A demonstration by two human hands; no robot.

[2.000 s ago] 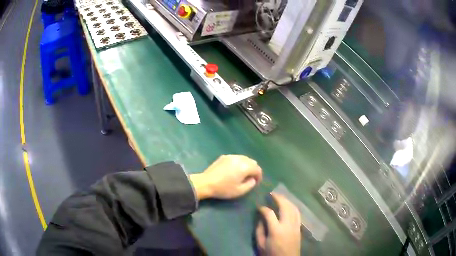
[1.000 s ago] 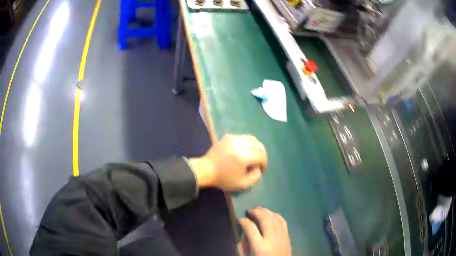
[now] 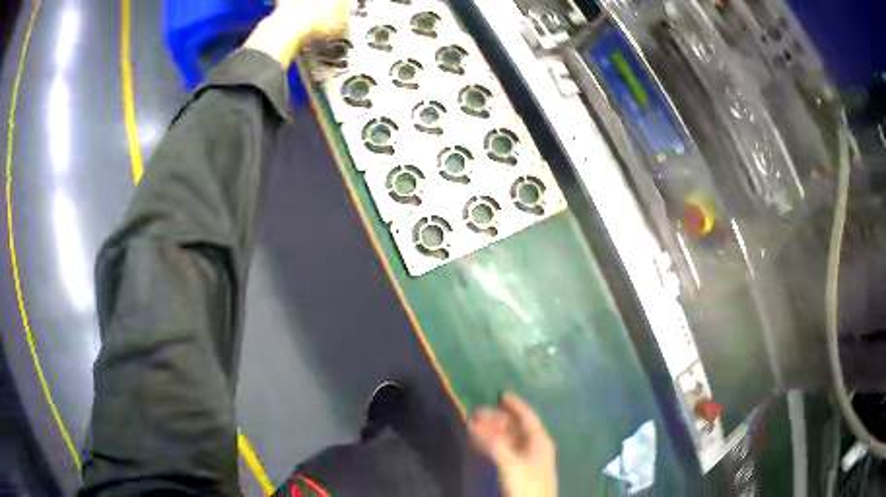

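Observation:
A batch of top plates [image 3: 455, 184] lies side by side near the bench edge, a silver grid of ring openings with green showing through. My left hand [image 3: 306, 24] is at the top edge of the picture, partly cut off, at the far left side of the batch. Its fingertips are over or on a plate there; whether they grip it cannot be told. My right hand [image 3: 517, 442] is low in the picture over the green bench by its edge, slightly blurred, fingers apart, with nothing visible in it.
The green bench [image 3: 486, 330] has a crumpled white and pale-blue cloth [image 3: 636, 456] at lower right. A white machine rail [image 3: 622, 228] runs along the right, with a machine and red buttons beyond. A blue stool [image 3: 199, 39] stands at upper left beside the bench, on grey floor.
The view has swung along the bench to the plate batch. My left hand has gone from a closed pose over the bench to the batch. My right hand stays low in view.

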